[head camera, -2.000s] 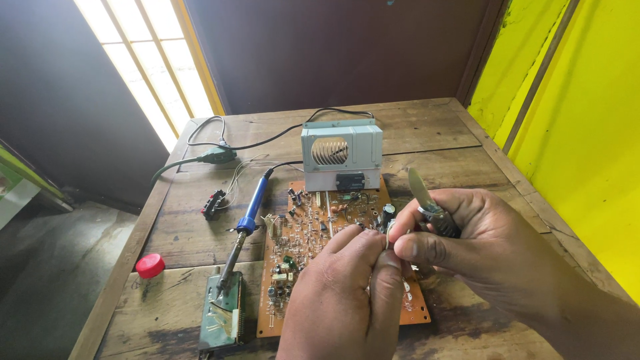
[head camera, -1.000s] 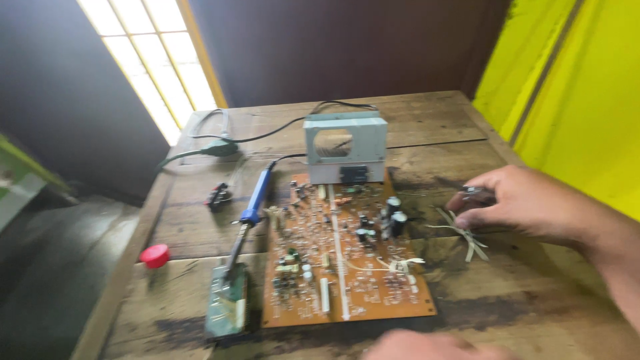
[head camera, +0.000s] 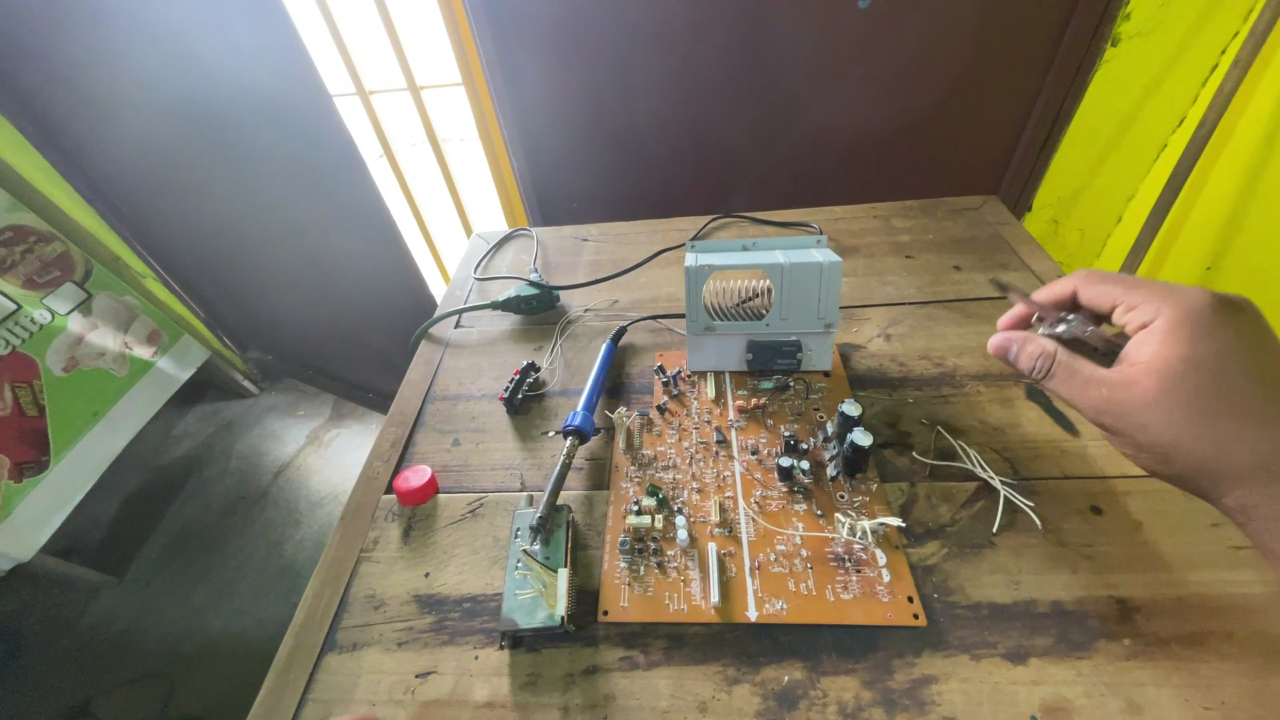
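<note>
My right hand (head camera: 1150, 370) is raised over the right side of the table, its fingers closed around a small knife (head camera: 1065, 325) with a patterned handle. Below and left of it, several cut pieces of thin white wire (head camera: 980, 468) lie on the wood. An orange printed circuit board (head camera: 800, 600) full of components lies mid-table, and a bundle of white wires (head camera: 868, 527) is attached near its lower right. Of my left hand, at most a blurred sliver shows at the bottom edge.
A blue-handled soldering iron (head camera: 592, 385) rests its tip on a green metal module (head camera: 522, 590). A grey metal housing with a coil (head camera: 760, 345) stands at the board's back edge. A red cap (head camera: 415, 485), a small black switch part (head camera: 518, 387) and a green plug connection (head camera: 527, 297) lie to the left.
Both hands were together over the board; they have parted. The wire pieces that were at my right hand's fingers now lie on the table, and that hand has risen. My left hand has dropped almost entirely from view.
</note>
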